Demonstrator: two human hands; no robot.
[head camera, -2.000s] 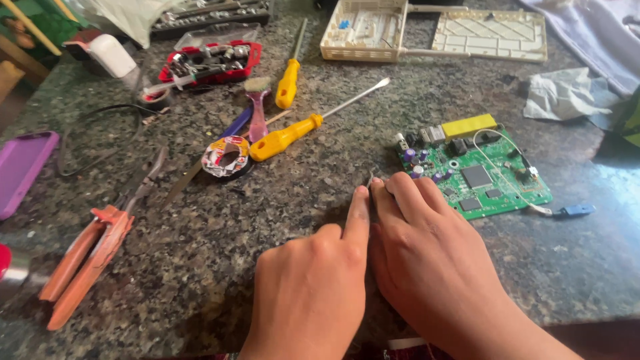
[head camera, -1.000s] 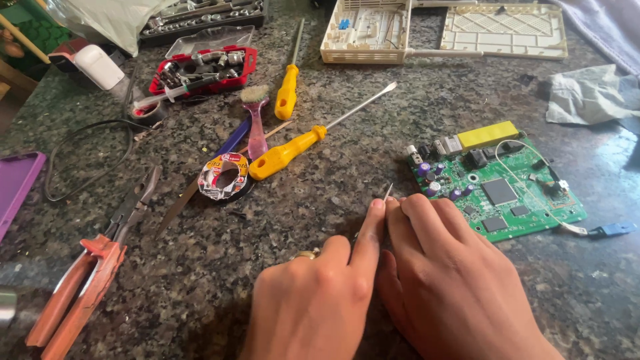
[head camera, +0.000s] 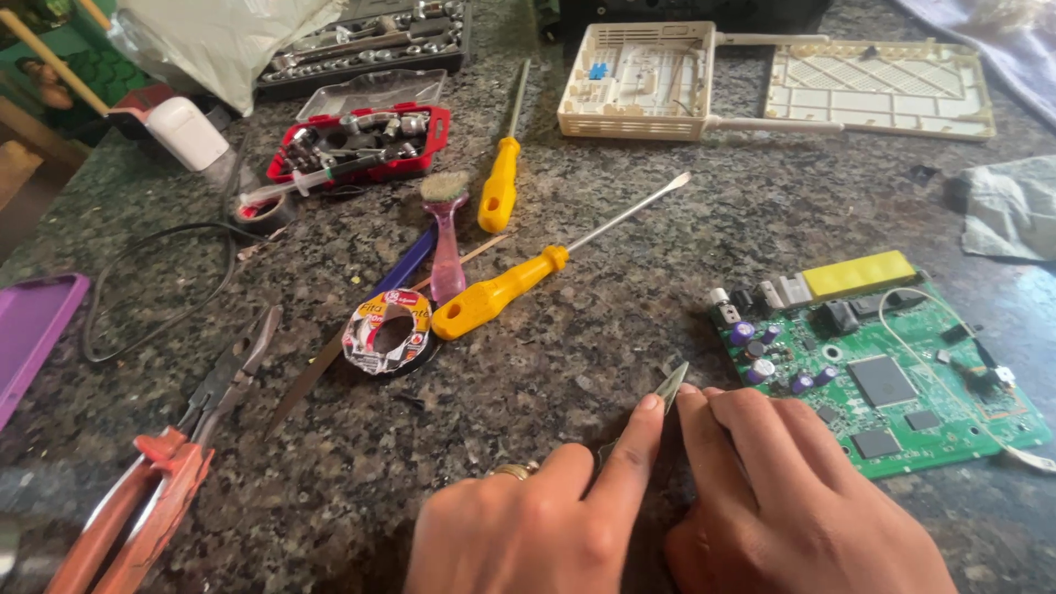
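Observation:
My left hand grips a thin pointed blade, its index finger laid along it near the tip; the rest is hidden under the hand. Close beside it, my right hand has curled fingers pressed down at the granite surface by the tip; what lies beneath them is hidden. Just right of my right fingers is a green circuit board with a yellow connector block and a thin white cable. A yellow-handled screwdriver lies left of the board, next to a roll of tape.
Orange-handled pliers lie at the left, near a purple case. Farther back are a pink-handled brush, another screwdriver, a red box of sockets, a socket set and an opened cream plastic housing.
The blade tip shows more plainly beyond my left index finger than before. Both hands stay close together near the board. The view has shifted somewhat.

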